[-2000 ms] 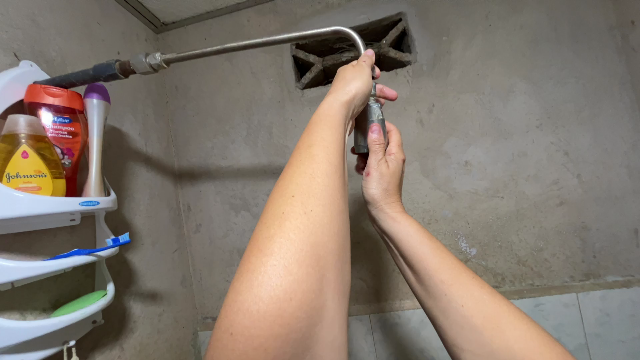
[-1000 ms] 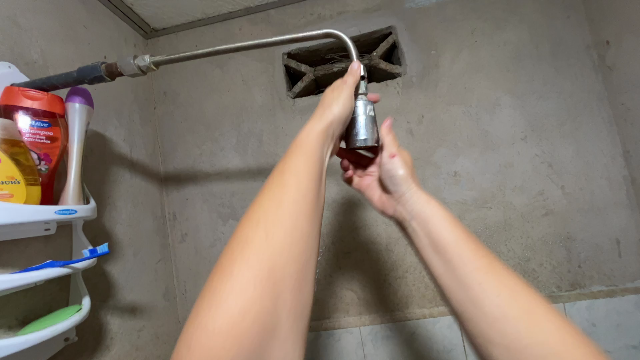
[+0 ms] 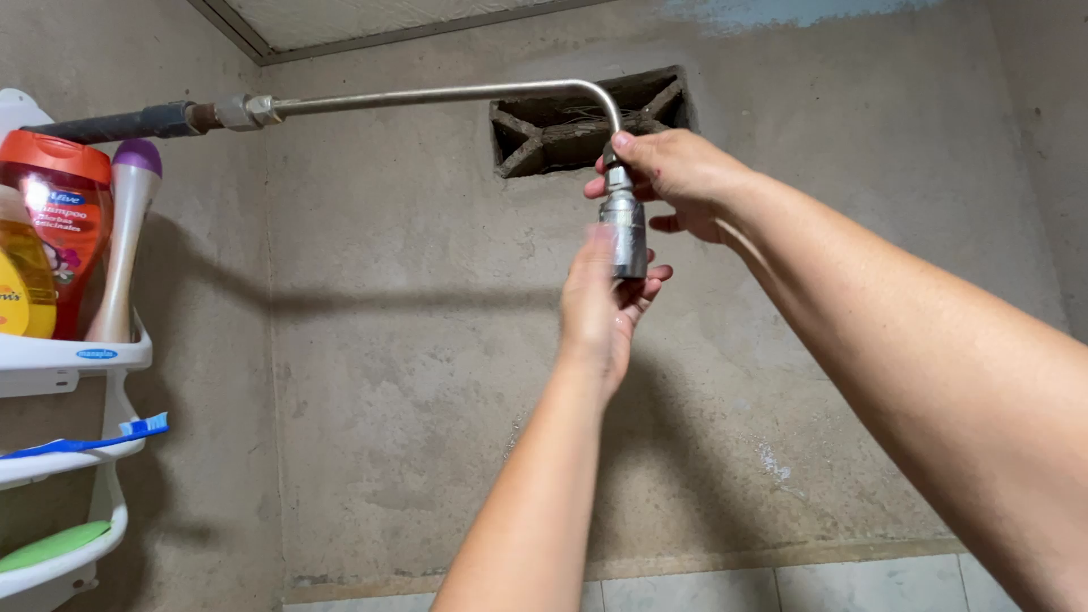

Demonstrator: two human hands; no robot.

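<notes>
A chrome shower head hangs at the down-bent end of a thin metal shower arm. My left hand, slightly blurred, has its fingers around the lower part of the shower head from below. Higher up, my right hand pinches the joint where the arm meets the shower head's neck, thumb in front and fingers behind. A metal coupling nut links the shower arm to a dark pipe at the upper left.
At the left, a white plastic shelf rack holds a red shampoo bottle, a yellow bottle, a purple-capped bottle, a blue toothbrush and a green item. A vent block is set in the wall behind the arm.
My hands have swapped places: my left hand was at the neck above and is now at the shower head's lower part, while my right hand has moved from below up to the neck.
</notes>
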